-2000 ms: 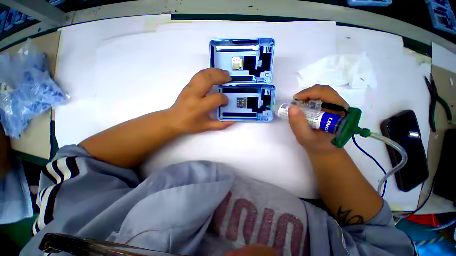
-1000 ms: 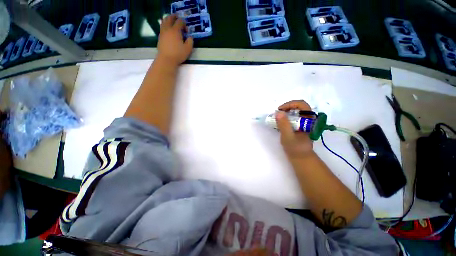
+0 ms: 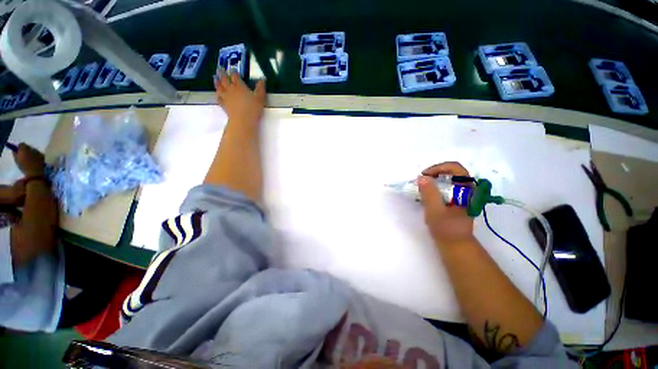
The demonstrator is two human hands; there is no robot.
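Observation:
My left hand [image 3: 242, 97] is stretched out to the conveyor's near edge. Its fingertips overlap the near end of a single light-blue housing [image 3: 232, 59]; the thumb is spread to the right, away from it. The fingers do not visibly close round it. My right hand [image 3: 449, 209] holds the glue syringe [image 3: 460, 194] over the white paper [image 3: 339, 209], its pale tip pointing left. A green cap [image 3: 479, 197] sits on the rear, with a clear hose and a dark thin cable trailing right.
The green conveyor [image 3: 278, 43] carries housings singly at left and in pairs [image 3: 325, 58] from centre to right. A bag of blue parts [image 3: 108, 166] lies left, beside another person's hands [image 3: 29, 162]. A phone [image 3: 573, 258] and pliers [image 3: 606, 194] lie right. A white roll [image 3: 41, 42] stands upper left.
My left hand has left the housing pair, first set on the conveyor, and is now at a single housing. My right hand has kept the syringe. The view has shifted towards the conveyor.

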